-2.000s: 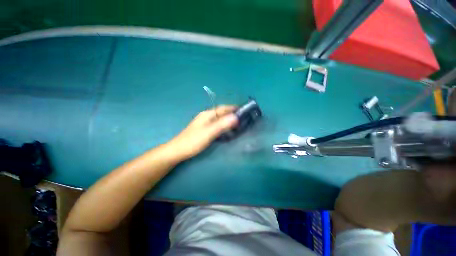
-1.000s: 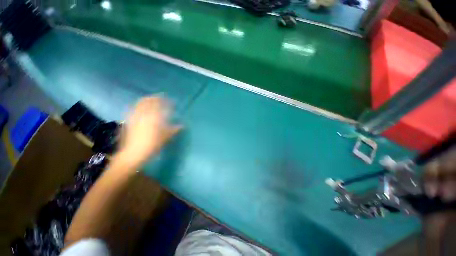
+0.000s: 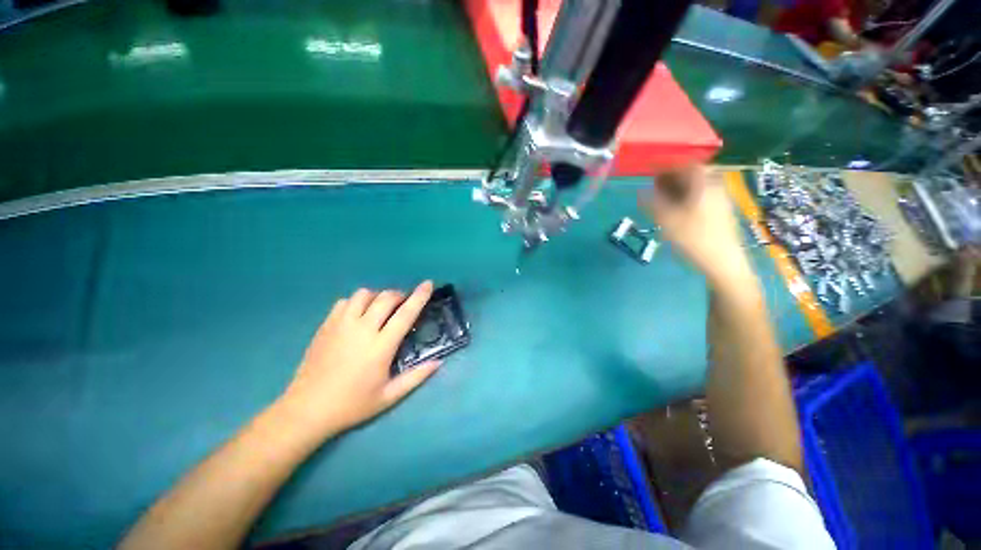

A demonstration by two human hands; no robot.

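Observation:
My left hand (image 3: pixel 355 355) holds a black housing (image 3: pixel 439 326) against the teal bench mat (image 3: pixel 269 258), fingers and thumb around its left side. The housing's open face is up, with a round dark part inside. My right hand (image 3: pixel 688 210) is raised at the right, blurred; whether it holds anything cannot be told. A small frame module (image 3: pixel 634 240) lies on the mat just left of my right hand. The electric screwdriver (image 3: pixel 559 140) hangs above the mat, its nose between my hands, not touching the housing.
A pile of silvery modules (image 3: pixel 823 231) lies at the right beyond orange tape (image 3: pixel 780 252). A red foam block (image 3: pixel 656 118) stands behind the screwdriver. A green conveyor (image 3: pixel 269 97) runs along the back. Blue crates (image 3: pixel 861 462) are below the bench. Another person's arm (image 3: pixel 839 32) shows at top right.
My left hand has come back from the black housings at the left and now holds one at mid-mat. My right hand is off the screwdriver, which now hangs upright. The view has turned right.

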